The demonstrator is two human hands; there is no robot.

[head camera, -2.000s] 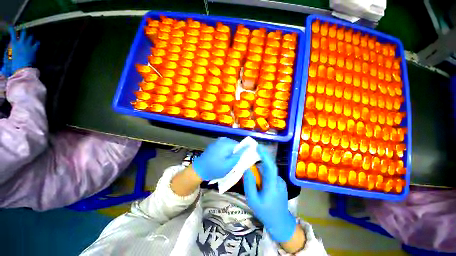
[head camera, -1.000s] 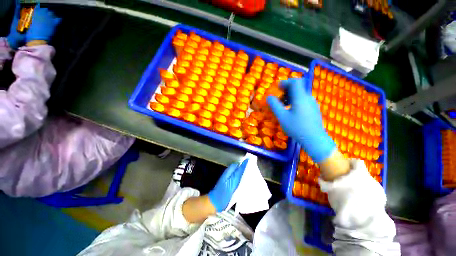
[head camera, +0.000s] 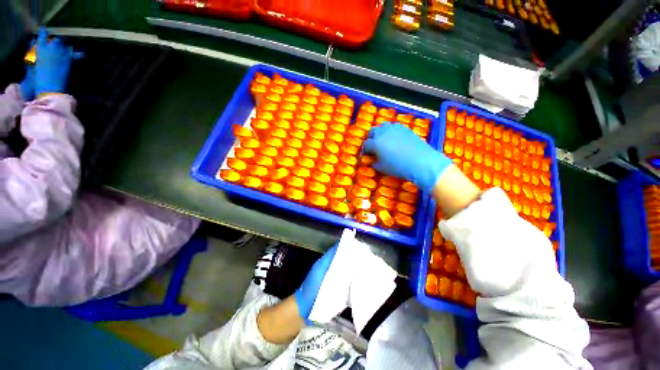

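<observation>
The left blue tray (head camera: 210, 150) lies crosswise with dense rows of glossy orange-gold parts (head camera: 289, 137); pale liner shows at its left edge. The right blue tray (head camera: 558, 209) stands lengthwise beside it with even rows. My right hand (head camera: 407, 153), in a light blue glove, is over the right half of the left tray, fingers pointing down among the parts; its fingertips are hidden, so I cannot tell if it holds a part. My left hand (head camera: 315, 283), also gloved, holds a white wipe (head camera: 354, 278) in front of the left tray's near edge.
Beyond the trays are a stack of white wipes (head camera: 504, 83), a red-orange tray (head camera: 318, 16) and a clear tray with parts (head camera: 423, 14). Another blue tray (head camera: 631, 224) is at the far right. Coworkers in pink smocks sit at left (head camera: 43, 166) and right.
Since two seconds ago my right hand has left the wipe and moved over the left tray. My left hand keeps the wipe, now spread wider. The view has shifted, showing more of the shelf.
</observation>
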